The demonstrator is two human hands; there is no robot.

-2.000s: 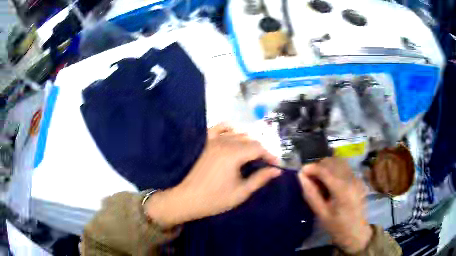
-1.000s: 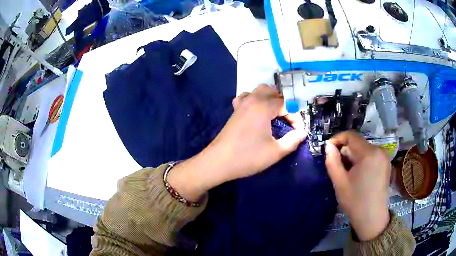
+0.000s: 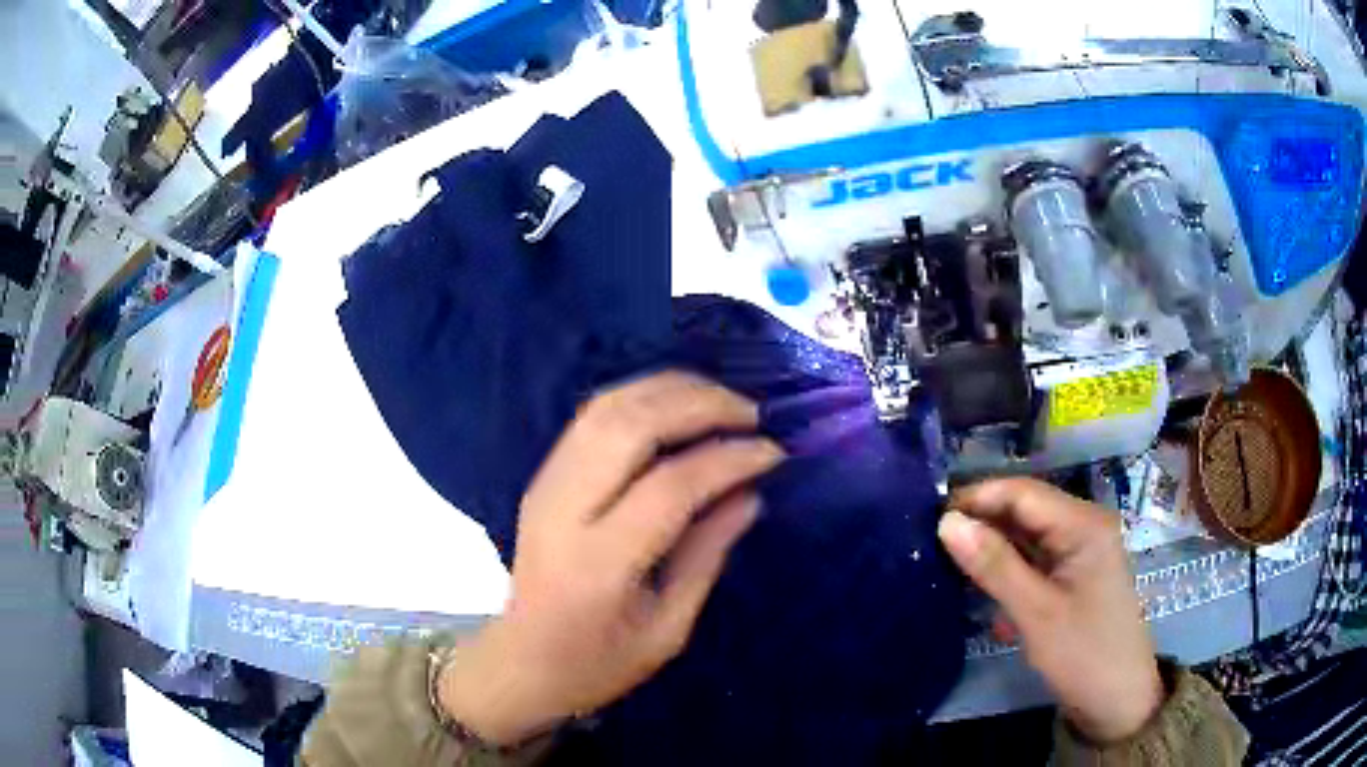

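A navy garment piece lies under the needle area of the white and blue JACK overlock machine; its cloth looks purple near the needle. My left hand is over the cloth, left of the needle, fingers bent and a little apart; whether they pinch cloth is unclear. My right hand has thumb and forefinger together at the cloth's right edge, just below the presser foot. Another part of navy cloth with a white tag lies at the left of the table.
Orange-handled snips lie at the table's far left. A round brown basket stands right of the machine, near grey cylinders and a yellow label. An off-white second machine is at far left. A ruler scale runs along the front edge.
My left hand has moved left and down, away from the needle. My right hand has moved slightly down. More purple-lit cloth now shows left of the needle. The camera view has shifted.
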